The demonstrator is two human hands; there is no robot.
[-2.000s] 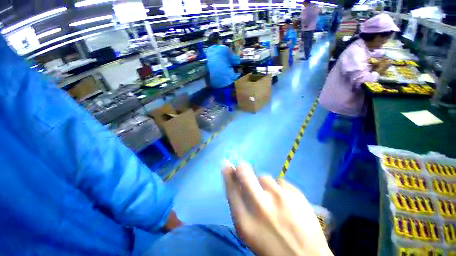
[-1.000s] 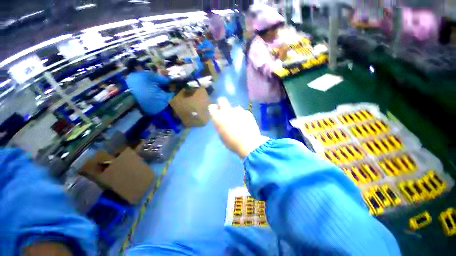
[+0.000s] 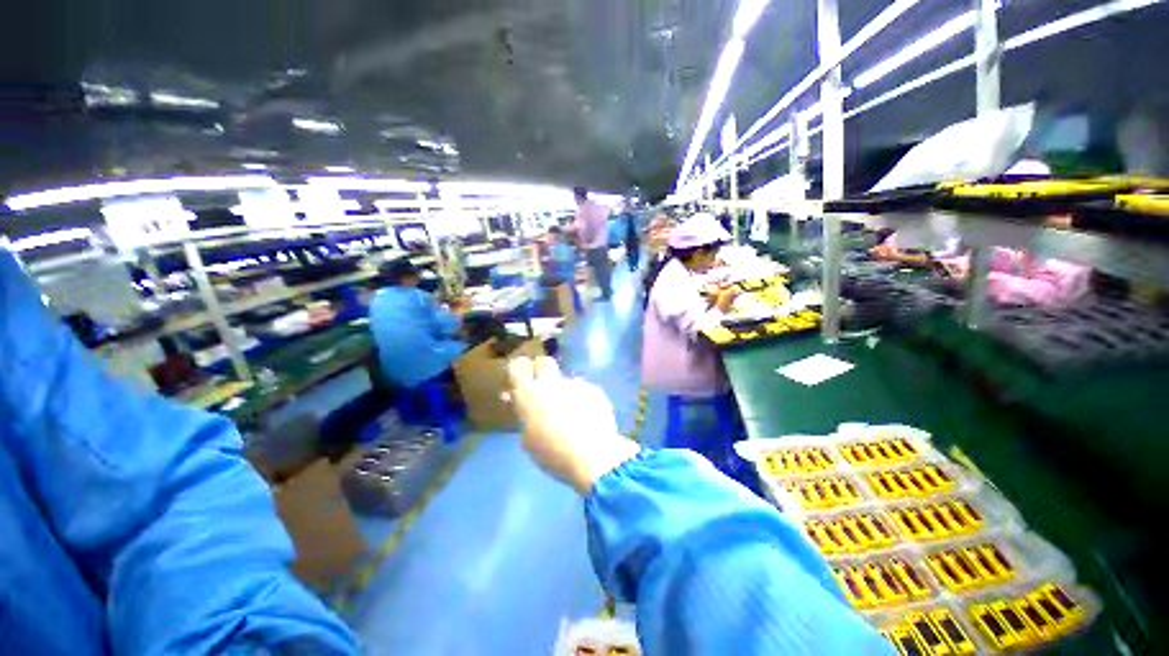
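My right hand (image 3: 567, 417) is raised over the aisle with its fingertips close together. A small pale spot shows at the fingertips, but I cannot tell whether anything is held. My left hand is not in view; only the blue left sleeve (image 3: 154, 500) shows. A translucent blister tray (image 3: 1049, 561) with rows of yellow housings (image 3: 942, 516) lies on the green bench to the right, apart from my right hand. A second tray (image 3: 597, 637) is cut off at the bottom edge.
A pale sheet (image 3: 815, 369) lies on the green bench mat (image 3: 769, 408). A person in pink (image 3: 679, 333) sits at the bench ahead. Across the blue aisle are a person in blue (image 3: 410, 336) and cardboard boxes (image 3: 487, 385). A shelf with yellow parts (image 3: 1026, 190) is at upper right.
The view has swung up and right, showing more ceiling and shelf. My right hand stays raised near the middle. My left hand, partly visible two seconds ago, is out of the picture.
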